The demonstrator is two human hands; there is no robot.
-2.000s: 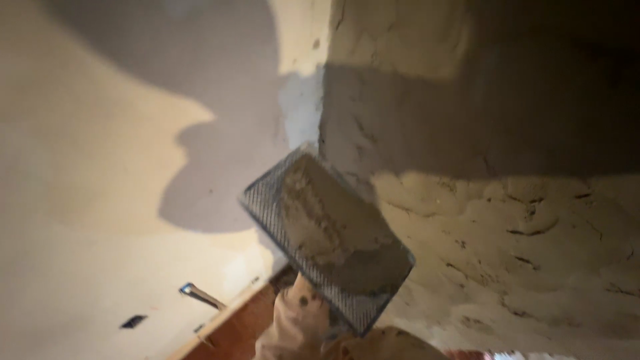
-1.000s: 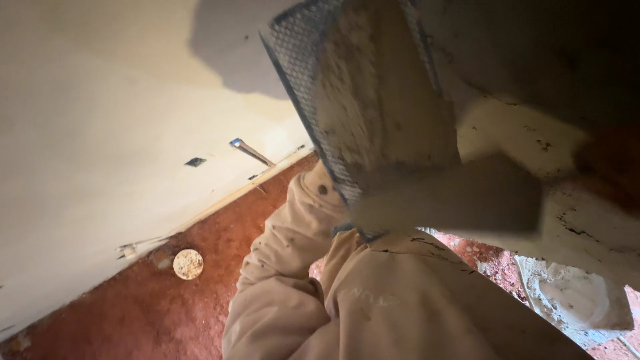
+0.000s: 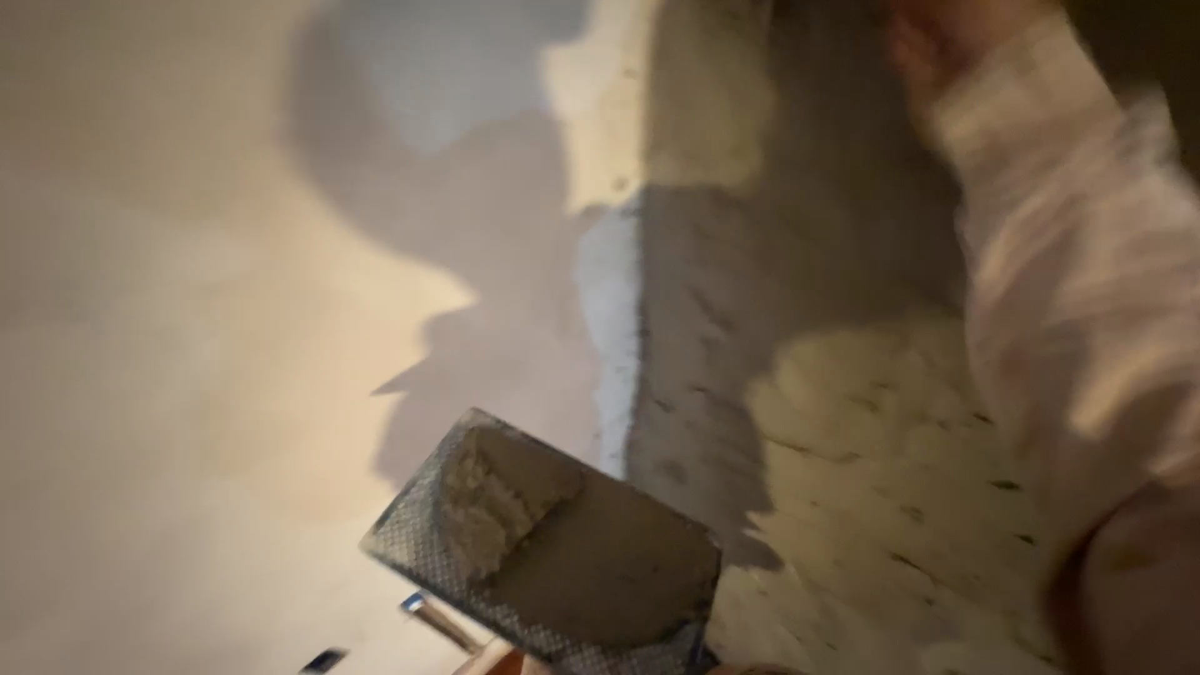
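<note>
A plasterer's hawk (image 3: 553, 553) with a textured face tilts at the bottom centre, carrying a mound of wet plaster (image 3: 487, 516) towards its left end. My left hand is hidden beneath the hawk, which it holds up from below. At the top right my right hand (image 3: 956, 37) is raised near the right wall, blurred and partly cut off by the frame edge; no tool can be made out in it. Behind the hawk, a pale strip (image 3: 609, 337) runs down the inner corner between the smooth left wall (image 3: 187, 328) and the rougher, marked right wall (image 3: 872, 450).
A metal pipe or fitting (image 3: 441, 623) sticks out at the lower left, beside a small dark opening (image 3: 325, 659) in the left wall. My right sleeve (image 3: 1059, 234) fills much of the right side. Large shadows fall across both walls.
The trowel seen over the hawk one second ago no longer shows, and my right arm is now raised at the upper right. The view has swung back to the wall corner.
</note>
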